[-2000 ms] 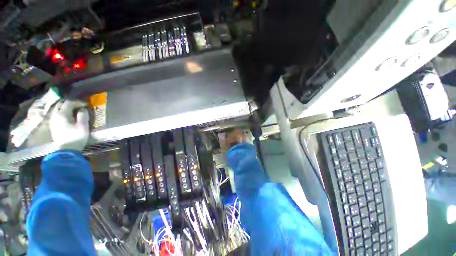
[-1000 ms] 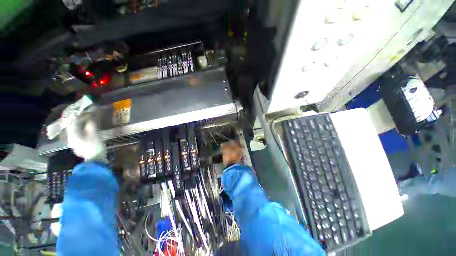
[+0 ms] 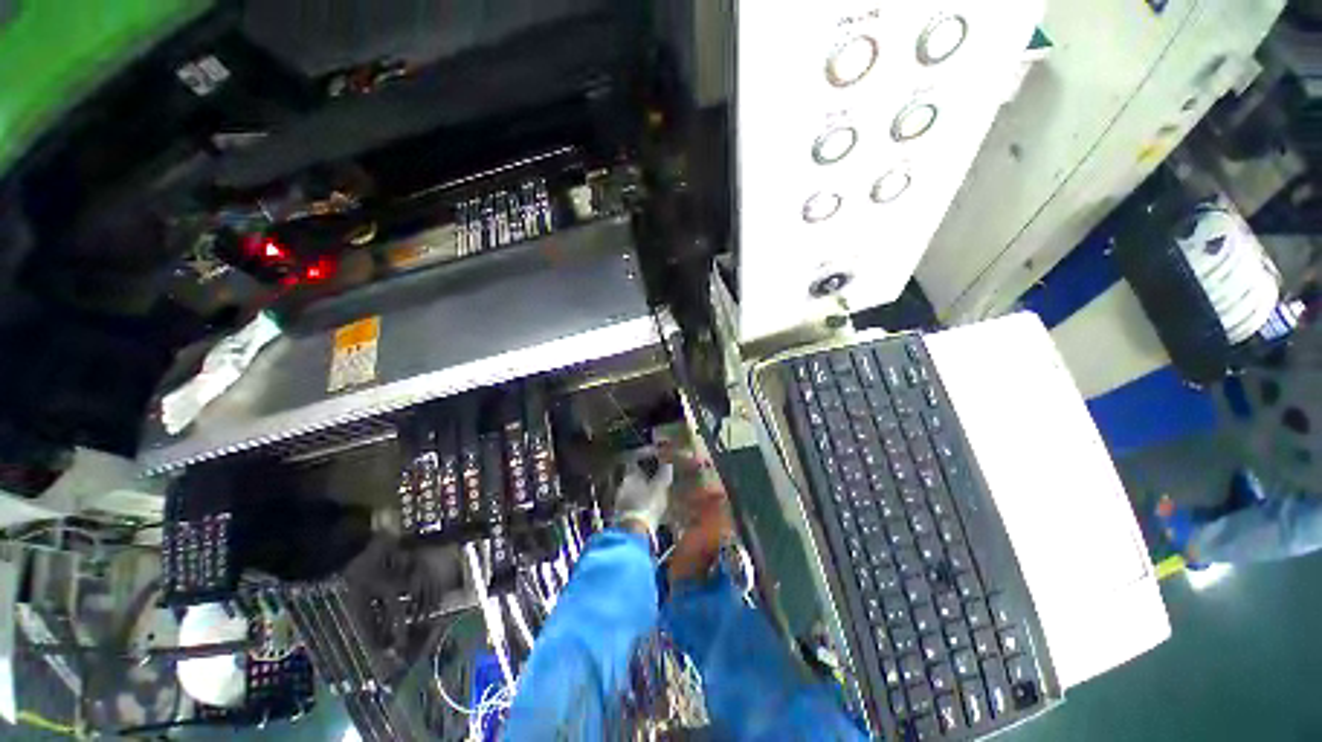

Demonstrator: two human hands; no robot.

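My left hand (image 3: pixel 644 493), in a white glove, is at the right end of the feeder bank, below the silver cover plate (image 3: pixel 479 312). My right hand (image 3: pixel 703 525), bare, is close beside it on the right. Both are small and blurred; what the fingers touch or hold cannot be made out. Black tape feeders (image 3: pixel 479 471) stand side by side left of my hands, with small lights and buttons on top. White tape strips (image 3: pixel 500 594) hang below them. A loose white glove (image 3: pixel 221 371) lies on the plate's left end.
A black keyboard (image 3: pixel 913 536) sits on a white shelf (image 3: pixel 1066 493) at the right. The white button panel (image 3: pixel 870 160) rises above it. More feeders (image 3: pixel 199 551) stand at the left. Red lights (image 3: pixel 294 263) glow inside the machine. A person's blue-clothed leg (image 3: pixel 1254 536) shows at the right edge.
My left hand has left the plate's left end and moved right and down beside my right hand. My right hand has moved slightly lower. The view has shifted, showing more of the button panel.
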